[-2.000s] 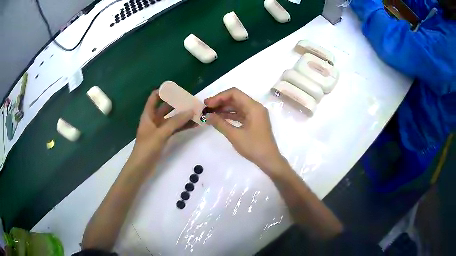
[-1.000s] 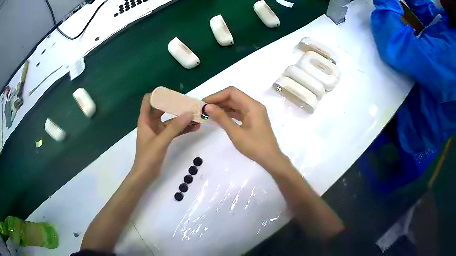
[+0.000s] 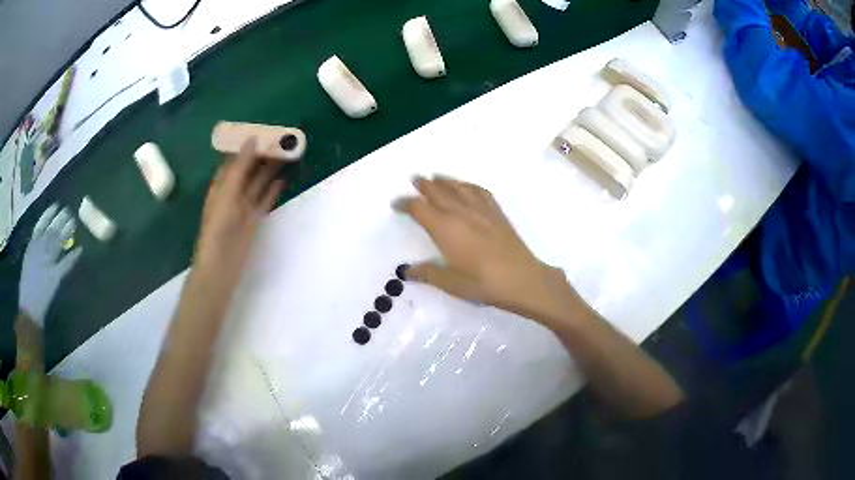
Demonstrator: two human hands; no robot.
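A flat tan plastic housing (image 3: 246,139) is over the green belt, with a black round pad (image 3: 289,142) at its right end. My left hand (image 3: 246,192) is at its lower edge, fingertips touching or just under it; whether it still grips is unclear. My right hand (image 3: 473,239) is spread and slightly blurred above the white table, holding nothing visible. Its thumb is at the top disc of a short slanted row of black round pads (image 3: 383,304) on a clear glossy sheet.
Several off-white housings (image 3: 347,86) lie spaced along the green belt (image 3: 187,230). A group of set-aside housings (image 3: 614,136) lies at right. Another person's pale gloved hand (image 3: 47,258) is at left, near a green translucent object (image 3: 70,403). A person's blue sleeve (image 3: 773,84) is at right.
The tan housing moved from between both hands to the belt, its black pad now showing. My right hand let go and moved down to the pad row. A gloved hand appeared at left.
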